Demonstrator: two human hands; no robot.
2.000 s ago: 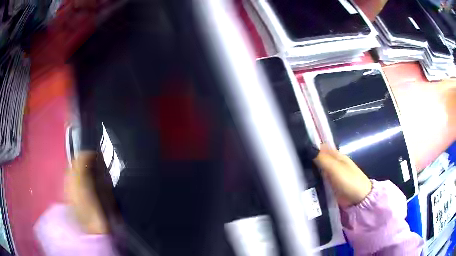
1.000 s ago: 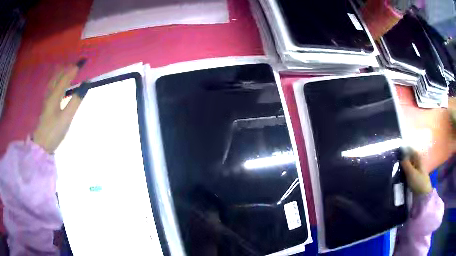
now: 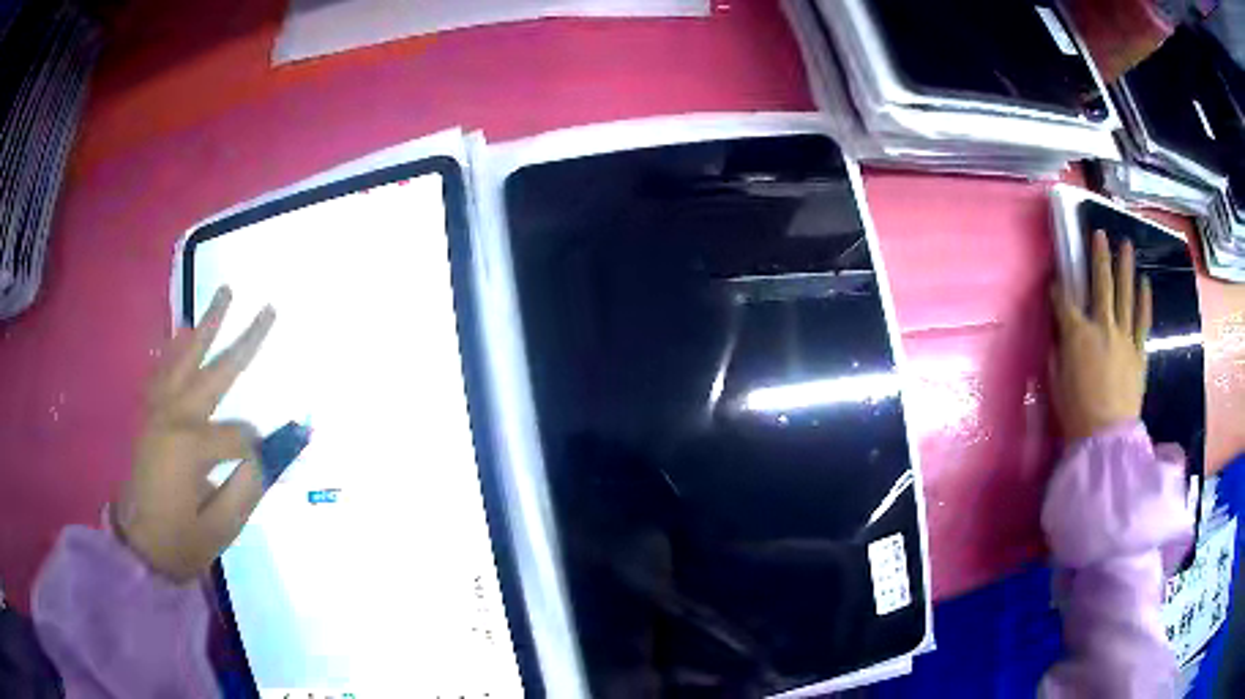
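Note:
A lit tablet [image 3: 369, 396] with a glowing white screen and black bezel lies at the left. My left hand [image 3: 198, 451] is over its left part, fingers apart, with a black cap on the thumb; whether it touches the glass is unclear. A dark tablet [image 3: 683, 478] with a white label lies beside it, in the middle. A second dark tablet [image 3: 1174, 389] lies at the right, partly covered by my right hand [image 3: 1103, 341]. That hand lies flat on its left edge, fingers spread, gripping nothing.
Stacked tablets stand at the far right [image 3: 983, 134] and the far left [image 3: 38, 191]. A pale sheet [image 3: 492, 21] lies at the far side of the pink-red bench [image 3: 956, 301]. Something blue [image 3: 983, 649] shows below the near edge, with a printed sign [image 3: 1199, 615] at the lower right.
The right dark tablet has moved right, away from the middle one. My right hand now lies on its left side. My left hand has moved from the lit tablet's top corner to over its screen.

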